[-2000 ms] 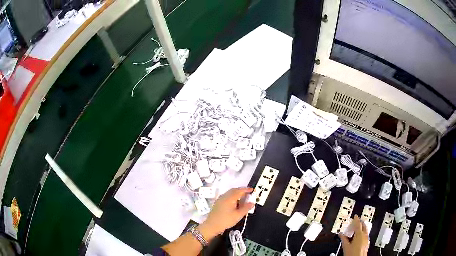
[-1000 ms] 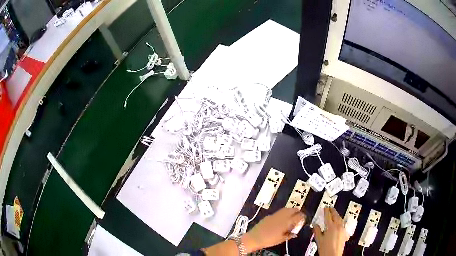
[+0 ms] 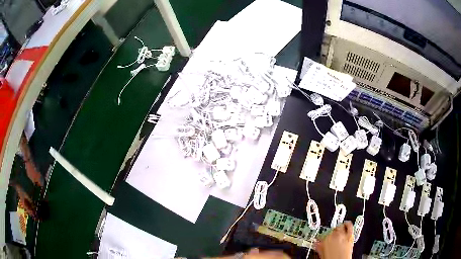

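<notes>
White power adapters sit in a row of cream test sockets (image 3: 289,138), with cords running toward the near edge. The left-most adapter (image 3: 280,161) has a coiled output cord (image 3: 260,195) whose loose end lies toward the lower left. My right hand (image 3: 336,243) is at the right part of the green connection board (image 3: 288,223), fingers bent close by the cords; its fingertips' grip is unclear. My left hand (image 3: 273,254) is low at the bottom edge, mostly cut off and blurred. A second green board (image 3: 394,250) lies at the lower right.
A tangled adapter heap (image 3: 227,114) lies on white paper (image 3: 167,177). More adapters (image 3: 338,132) lie between the sockets and the tester (image 3: 374,71). The green conveyor (image 3: 96,131) carries a small adapter cluster (image 3: 163,59) and a divider bar (image 3: 81,175). Another person's blurred hand (image 3: 31,164) shows at left.
Adapters now sit in the second and third sockets, where my hands were. Both hands have moved down toward the near edge and the green board. The view has tilted lower.
</notes>
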